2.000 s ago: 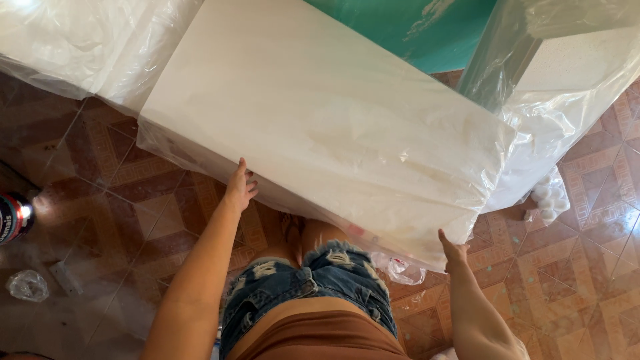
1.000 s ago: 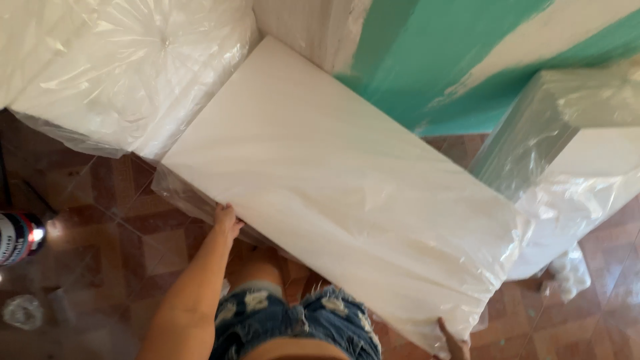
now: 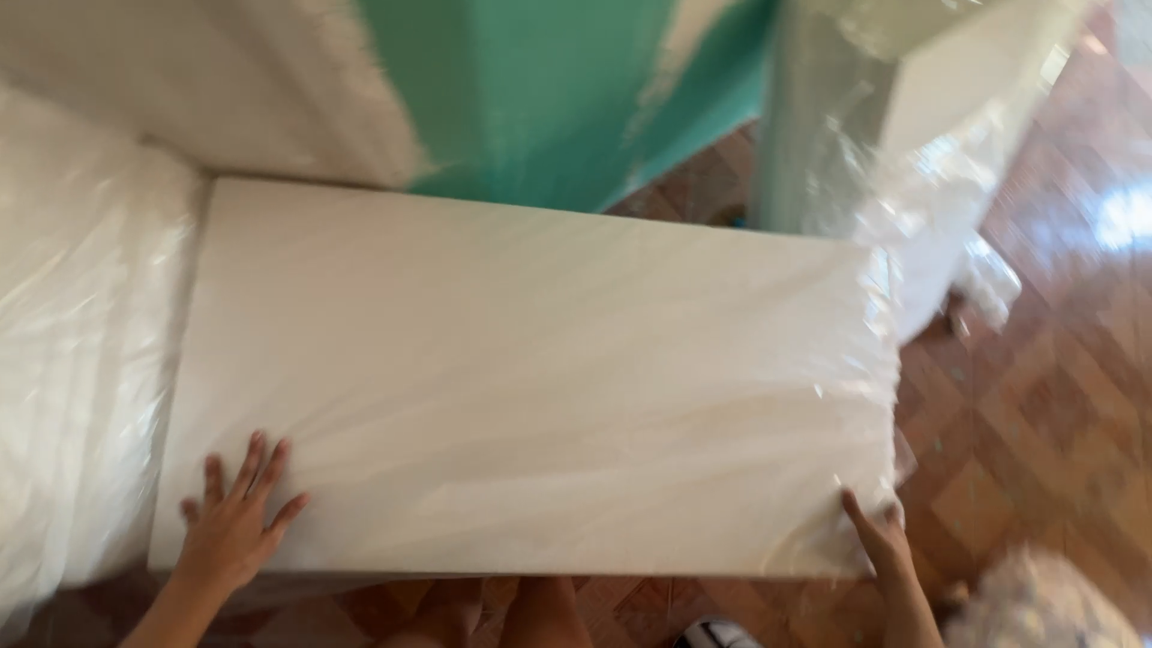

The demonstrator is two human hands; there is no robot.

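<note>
A large white rectangular block wrapped in clear plastic (image 3: 522, 378) spans the middle of the head view, its long sides running left to right. My left hand (image 3: 232, 522) lies on its top near the lower left corner, fingers spread. At the lower right corner my right hand (image 3: 877, 531) grips the wrapped edge, thumb on top; its other fingers are partly hidden. The block's left end is against another plastic-wrapped white bundle (image 3: 81, 342).
Behind the block is a green and whitish wall (image 3: 558, 99). Another plastic-wrapped white block (image 3: 954, 108) stands at the upper right, with crumpled plastic (image 3: 990, 279) beside it. Patterned floor tiles (image 3: 1035, 405) show at right. A blurred pale rounded thing (image 3: 1035, 603) is at the lower right.
The wrapped block has turned from a slant to nearly level across the view, its left end now alongside the left bundle. My left hand has gone from the near edge onto its top.
</note>
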